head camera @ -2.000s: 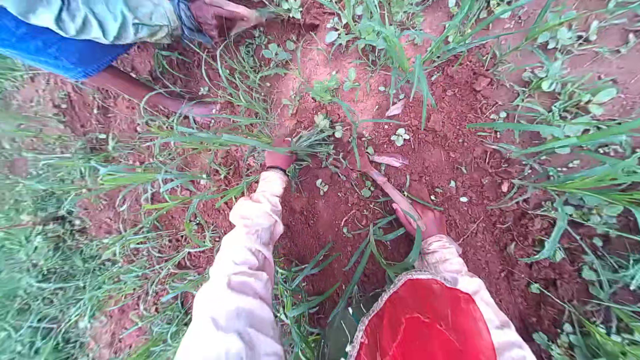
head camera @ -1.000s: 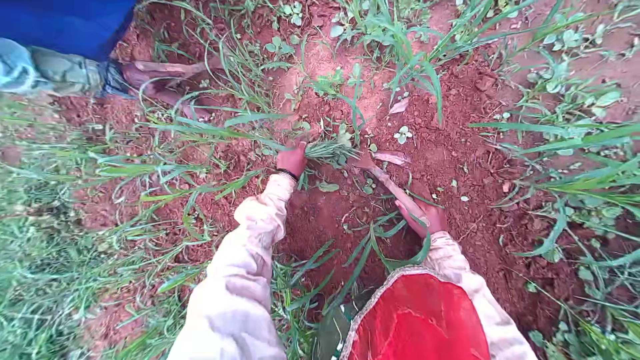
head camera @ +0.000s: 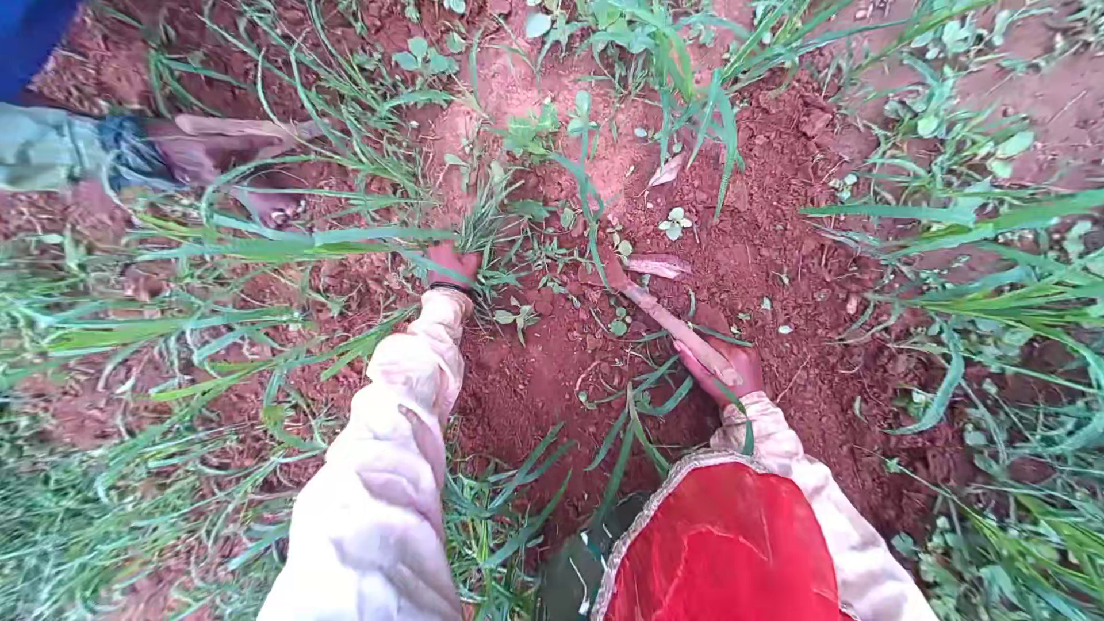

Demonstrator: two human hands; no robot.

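My left hand [head camera: 454, 264], with a dark band at the wrist, is closed at the base of a bunch of green grass [head camera: 488, 216] left of the middle. My right hand [head camera: 723, 369] grips the wooden handle [head camera: 681, 331] of a hand tool. The far end of this tool points up and left and rests at the reddish soil [head camera: 535, 371]; its blade is not clearly visible. A pinkish dry leaf [head camera: 659, 265] lies beside the tool's far end, and a small seedling [head camera: 674, 223] stands just above it.
Another person's hand [head camera: 250, 155] reaches in from the upper left, holding a wooden-looking handle. Long grass blades [head camera: 285, 246] cross the left side. Taller grass [head camera: 1000, 302] and low broad-leaved plants [head camera: 957, 138] grow at the right. Red cloth [head camera: 733, 543] covers the bottom.
The grass bunch at my left hand pointed right a second ago and now points upward. My right hand stays on the tool handle. The other person's sleeve has moved lower than two seconds ago.
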